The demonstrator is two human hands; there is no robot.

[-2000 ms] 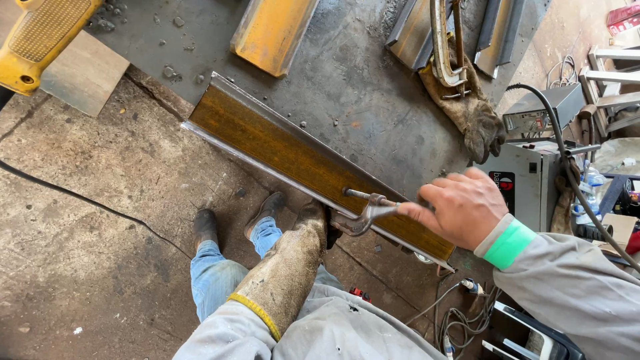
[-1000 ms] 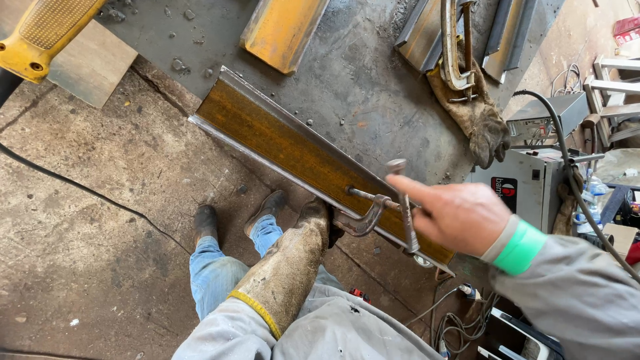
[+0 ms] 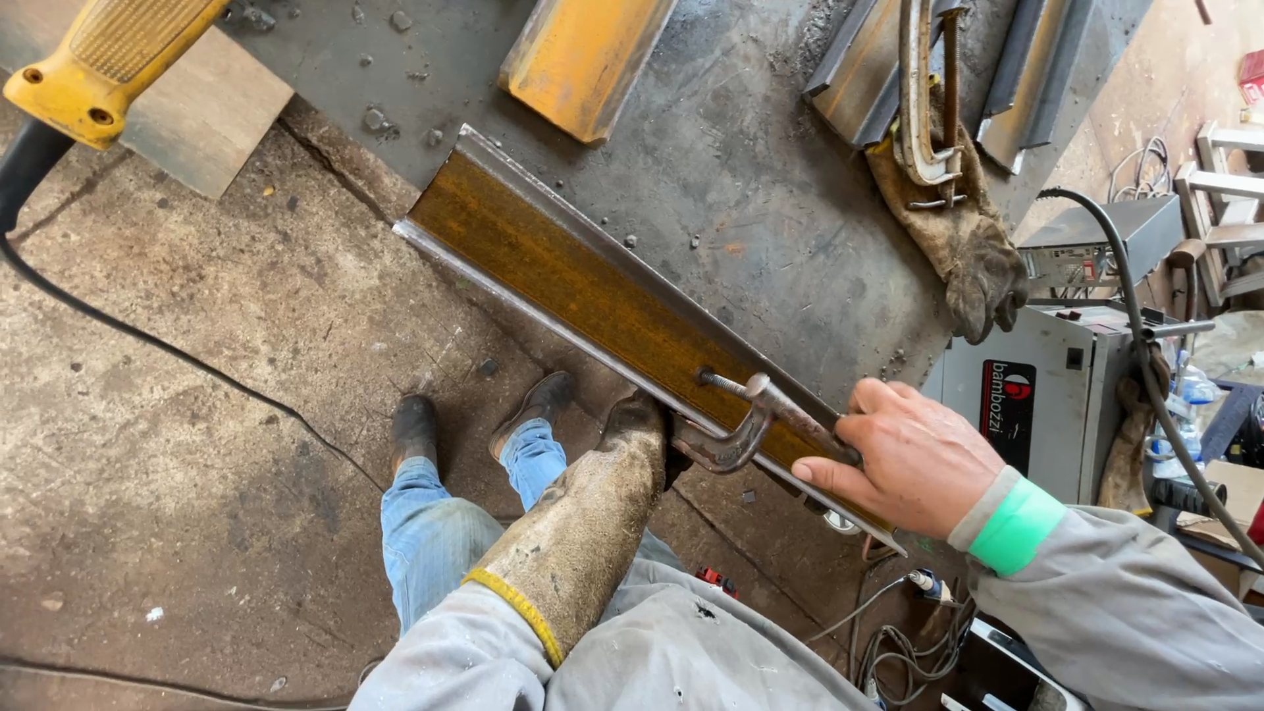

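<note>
A rusty steel channel point(image 3: 592, 296) lies slantwise along the near edge of the steel table. Near its right end sits a C-clamp point(image 3: 729, 446), its frame hooked over the near flange and its threaded screw over the channel's inner face. My bare right hand point(image 3: 913, 449) is at the outer end of the clamp's screw, thumb and fingers around it; the exact contact is partly hidden. My left hand point(image 3: 637, 434), in a long leather welding glove, is under the near flange beside the clamp frame. Its fingers are hidden, so its hold cannot be told.
A yellow-handled power tool point(image 3: 109, 59) is at the upper left. More channel pieces point(image 3: 588, 64) lie on the steel table point(image 3: 780, 227), with another C-clamp point(image 3: 920, 109) and a leather glove point(image 3: 958, 237). Right stands a welding machine point(image 3: 1047, 395); cables point(image 3: 918, 632) lie on the floor.
My right hand has kept shifting about the clamp's screw end, and the screw's handle has changed its angle. My gloved left hand has stayed beneath the channel.
</note>
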